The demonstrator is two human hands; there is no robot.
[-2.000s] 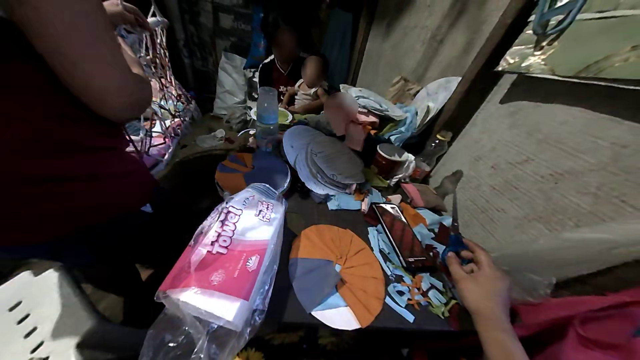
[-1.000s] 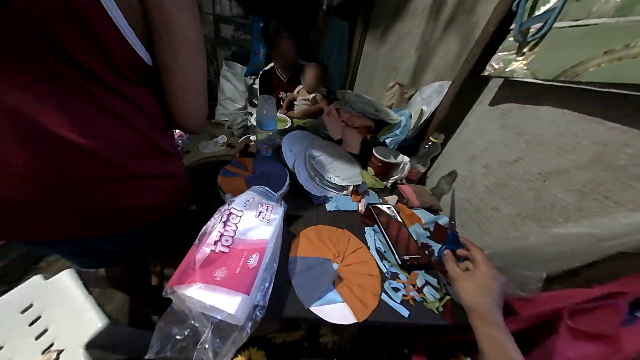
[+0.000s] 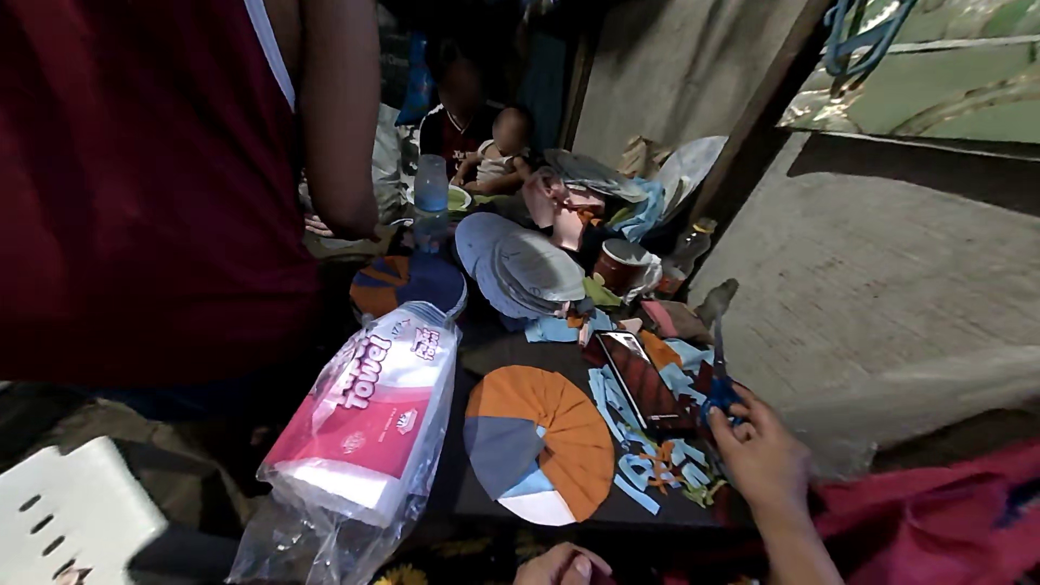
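Observation:
My right hand (image 3: 760, 443) grips the blue handles of a pair of scissors (image 3: 720, 386), whose blades point upward at the right of the table. My left hand (image 3: 562, 566) shows only in part at the bottom edge, just below the table's front edge; whether it holds anything cannot be told. Between the hands lies a round fabric piece (image 3: 561, 422) of orange, grey, light blue and white sections. A smartphone (image 3: 642, 378) rests on cut cloth strips (image 3: 638, 475) beside the scissors. At left is a plastic-wrapped pack of paper towels (image 3: 366, 422).
Stacked round pieces (image 3: 528, 264), another round patchwork (image 3: 406, 284), a can (image 3: 622, 264) and a bottle (image 3: 695, 244) stand farther back. A standing person (image 3: 154, 187) is close on the left; a seated person (image 3: 459, 106) holds a child (image 3: 500, 154). A white plastic chair (image 3: 73, 512) is at lower left.
The standing person has moved rightward in the view, an arm now reaching toward the table's far left. My left hand has appeared at the bottom edge. My right hand still holds the scissors.

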